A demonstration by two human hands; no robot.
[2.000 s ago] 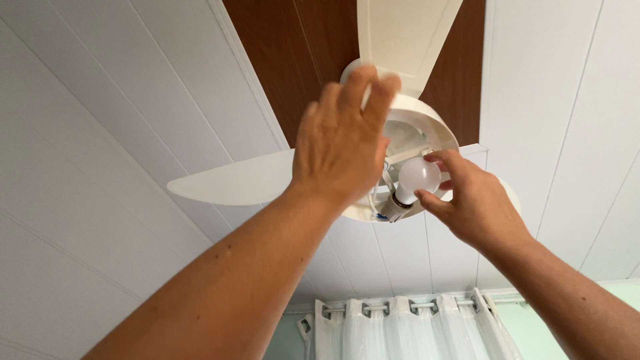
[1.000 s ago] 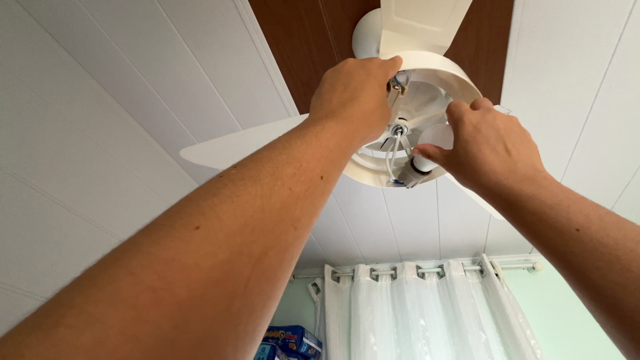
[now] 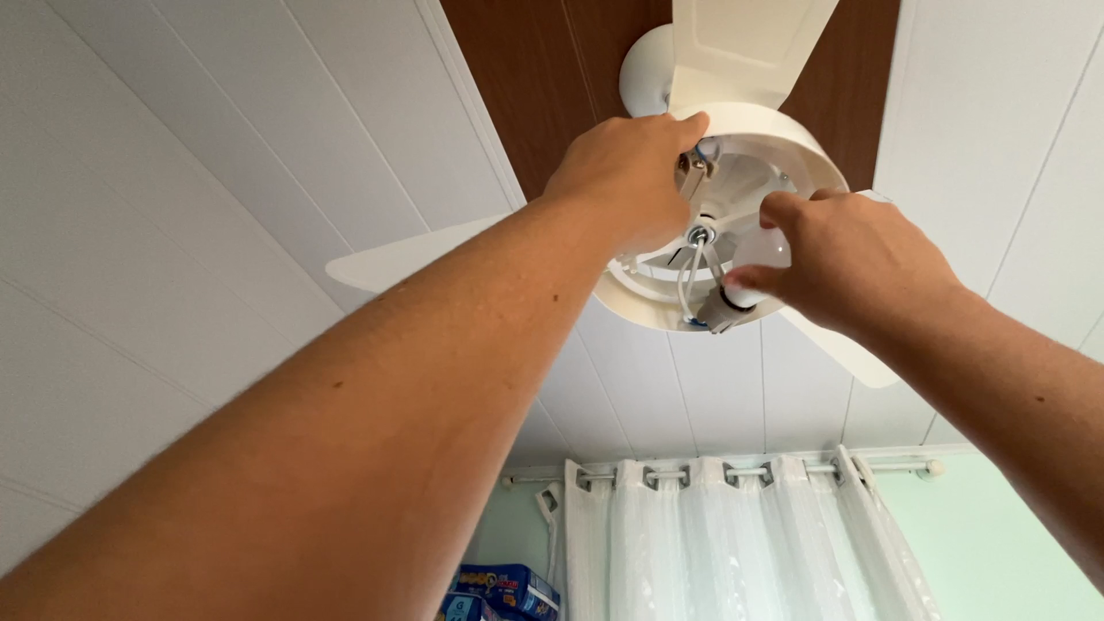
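Observation:
Overhead is a white ceiling fan's round light housing (image 3: 759,121), open underneath. My left hand (image 3: 625,177) grips its left rim, with a fingertip on the upper edge; its other fingers are partly hidden. Around a white light bulb (image 3: 761,259) curl the thumb and fingers of my right hand (image 3: 849,250). The bulb sits tilted in a grey lamp socket (image 3: 723,310) near the lower rim. White wires (image 3: 690,280) run from the hub to this socket. A second socket (image 3: 693,177), with no bulb in it, shows beside my left hand.
Fan blades extend upward (image 3: 742,52), left (image 3: 414,254) and lower right (image 3: 841,349). A brown wood-look panel (image 3: 535,78) crosses the white ceiling. Below, a white curtain (image 3: 716,543) hangs from a rod (image 3: 906,467), with blue packages (image 3: 509,591) to its left.
My left hand, raised and apart from the rim two seconds ago, now holds it. My right hand stays at the bulb, its fingers wrapped further over it.

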